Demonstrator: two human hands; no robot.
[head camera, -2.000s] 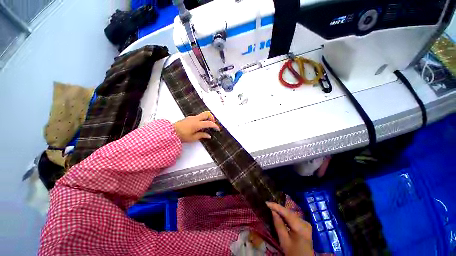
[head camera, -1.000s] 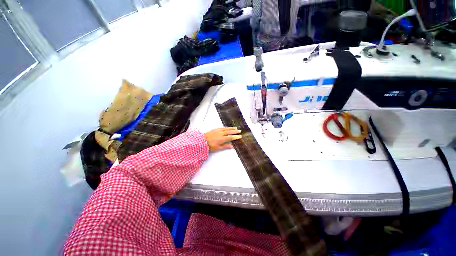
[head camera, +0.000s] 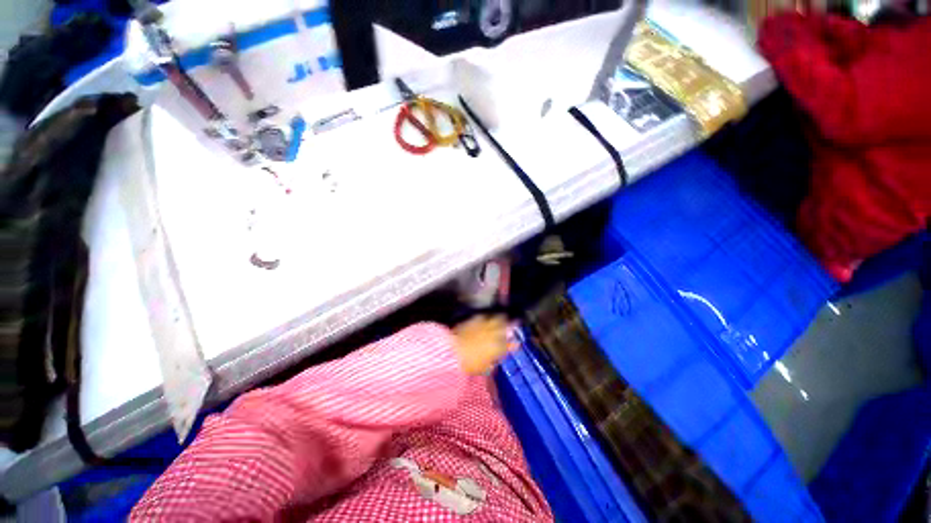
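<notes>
My left hand (head camera: 484, 343) is blurred below the table's front edge, near the upper end of a plaid strip (head camera: 638, 424); whether it holds anything is unclear. My right hand is out of view. The dark brown plaid strip lies lengthwise over blue plastic at the lower right. A long white strip (head camera: 161, 286) lies on the left of the sewing table, its pointed end hanging over the front edge. The sewing machine's needle area (head camera: 245, 143) has no fabric visible under it.
Dark plaid panels (head camera: 36, 235) are piled at the table's left. Red-and-yellow-handled scissors (head camera: 434, 123) lie right of the needle. Black straps (head camera: 516, 174) cross the table's front edge. Blue bins (head camera: 715, 255) stand at the right, beside red cloth (head camera: 868, 133).
The view has swung right and down. The plaid band under my left hand is gone from the table, and the white strip shows there. My left hand has moved off the table toward the blue bins.
</notes>
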